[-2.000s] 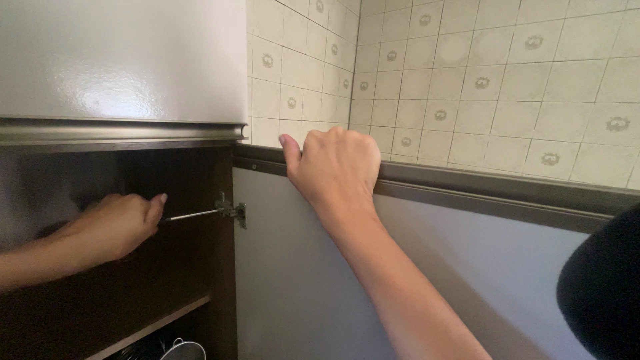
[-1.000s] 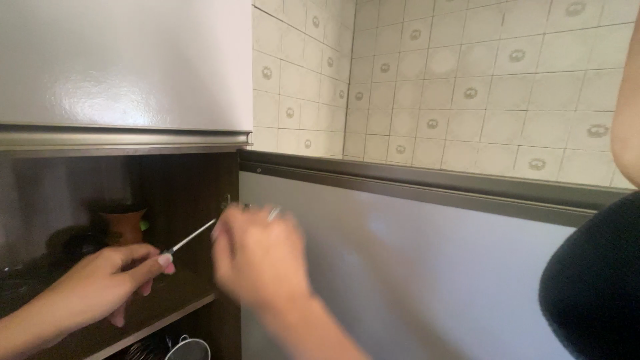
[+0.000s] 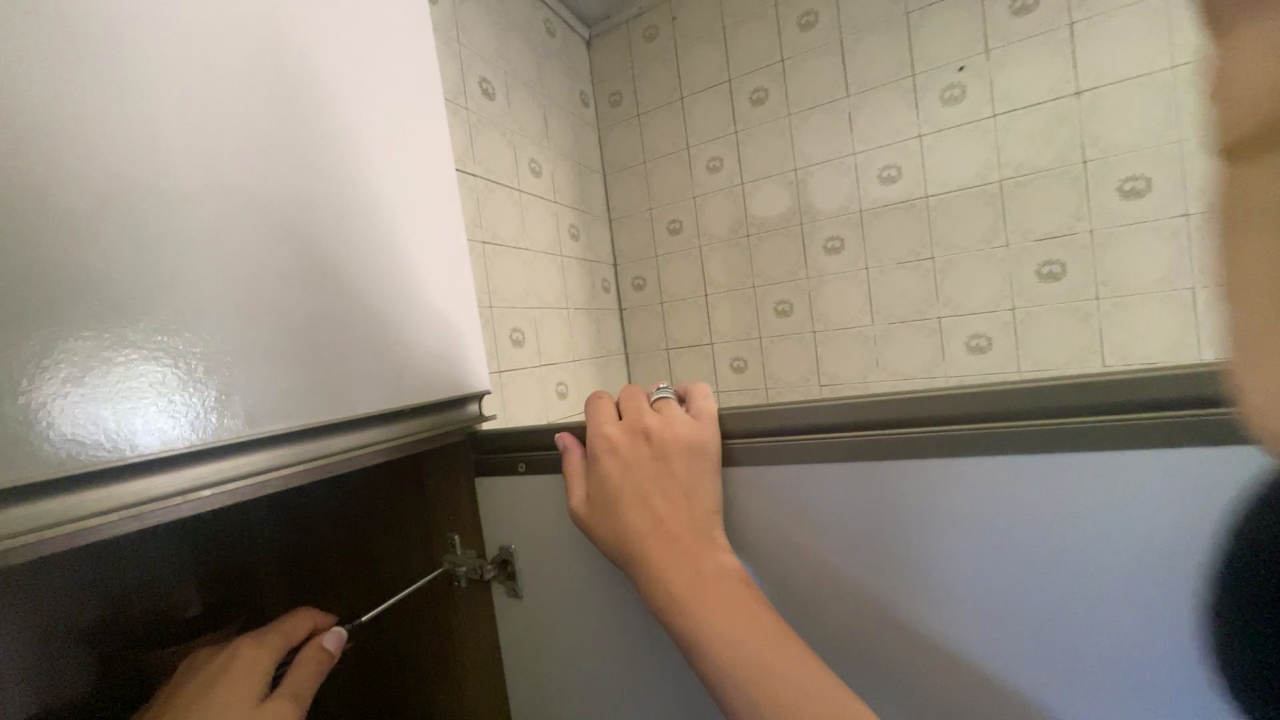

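In my left hand [image 3: 265, 665], low at the left, is a screwdriver [image 3: 400, 596] with a thin metal shaft; its handle is mostly hidden by my fingers. The shaft's tip meets the metal cabinet hinge [image 3: 482, 566], which joins the dark cabinet side to the open cabinet door [image 3: 960, 580]. My right hand [image 3: 650, 480], with a ring on one finger, has its fingers hooked over the door's metal top edge, to the right of the hinge and above it.
A glossy closed cabinet front [image 3: 240, 220] with a metal handle rail [image 3: 250, 470] fills the upper left. Behind the door rises a patterned tile wall [image 3: 850, 200]. A dark, blurred shape [image 3: 1245, 600] and blurred skin [image 3: 1250, 220] stand at the right edge.
My right hand has moved from beside the hinge up onto the door's top edge. The screwdriver's tip, a little short of the hinge one second ago, is now at it. The view has shifted.
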